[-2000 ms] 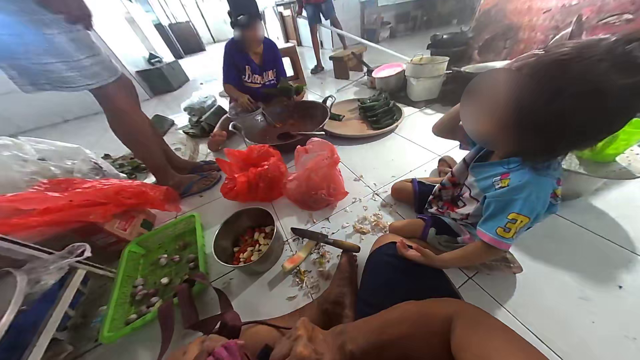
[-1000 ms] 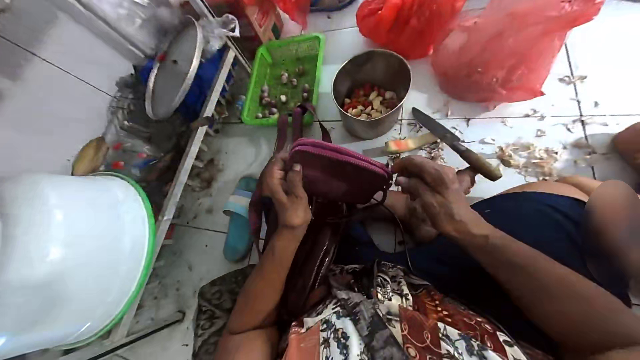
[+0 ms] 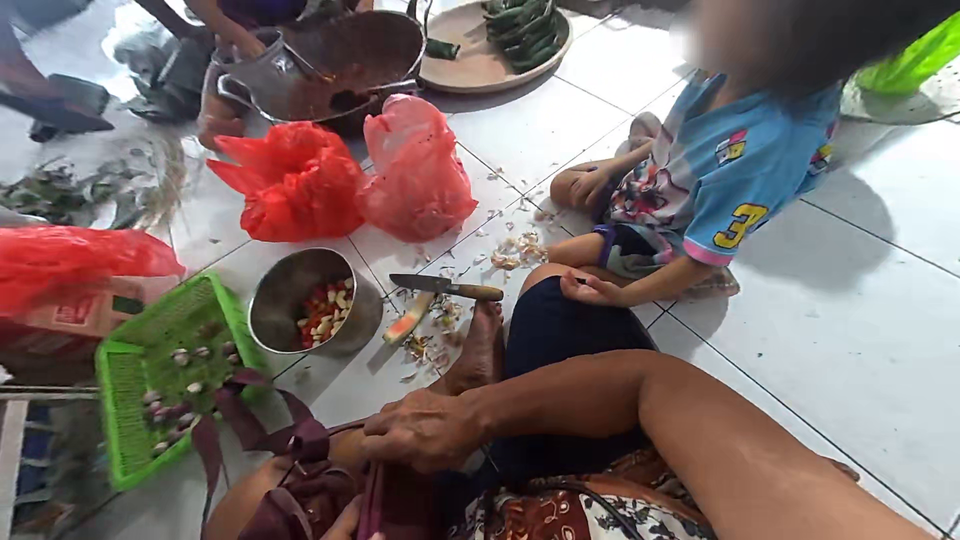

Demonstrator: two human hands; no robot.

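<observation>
My right hand [image 3: 424, 429] rests on the top edge of a maroon zip pouch [image 3: 397, 495] in my lap, its fingers curled over the zip end. At the bottom edge my left hand [image 3: 349, 521] grips the pouch's near side, mostly cut off by the frame. A maroon bag [image 3: 300, 495] with a strap [image 3: 251, 420] lies just left of the pouch. Beyond my hands are a steel pot [image 3: 360, 311] of cut red pieces and peeled cloves, a knife with a wooden handle [image 3: 474, 292], and a rind piece [image 3: 409, 321] on the tiles.
A green basket [image 3: 124, 420] holds small bulbs at left. Red plastic bags [image 3: 300, 187] stand ahead, before a large wok [image 3: 360, 52] with another person's hand at it. A tray [image 3: 457, 45] carries green bundles. A person in a blue shirt [image 3: 750, 180] sits close at right, among scattered peels [image 3: 517, 251].
The maroon pouch was held up between both hands one second ago and is now lower, in my lap. The view has swung up and to the right.
</observation>
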